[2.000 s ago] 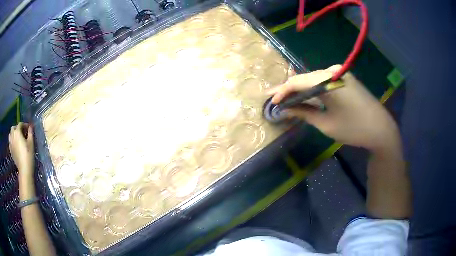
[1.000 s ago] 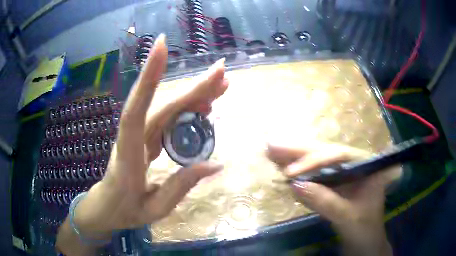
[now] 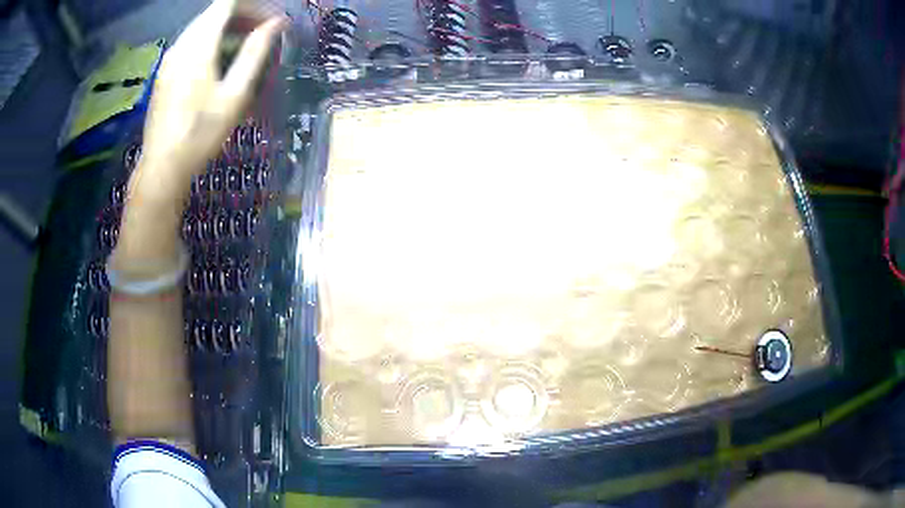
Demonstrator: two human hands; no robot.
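The clear front tray (image 3: 685,298) lies over a tan sheet, with strong white glare on much of it. One small round speaker (image 3: 774,355) sits in its lower right corner, a white ring showing and a thin red wire pointing left. My left hand (image 3: 213,84) is at the upper left, over the back of the side tray (image 3: 273,367). Its fingers are spread around a dark area at the top edge; whether it holds a disc is unclear. A blurred, skin-coloured patch of my right hand or arm (image 3: 819,493) is cut off at the bottom right edge.
The side tray holds rows of dark discs (image 3: 223,278). Behind are ribbed stacks of discs (image 3: 339,40) and loose discs (image 3: 615,48). A blue bin with a yellow top (image 3: 114,87) stands far left. The red cable (image 3: 890,233) hangs at the right edge.
My left hand has moved from above the front tray to the upper left. The right hand has dropped to the bottom edge. The speaker now shows in the tray's corner; the probe is out of view.
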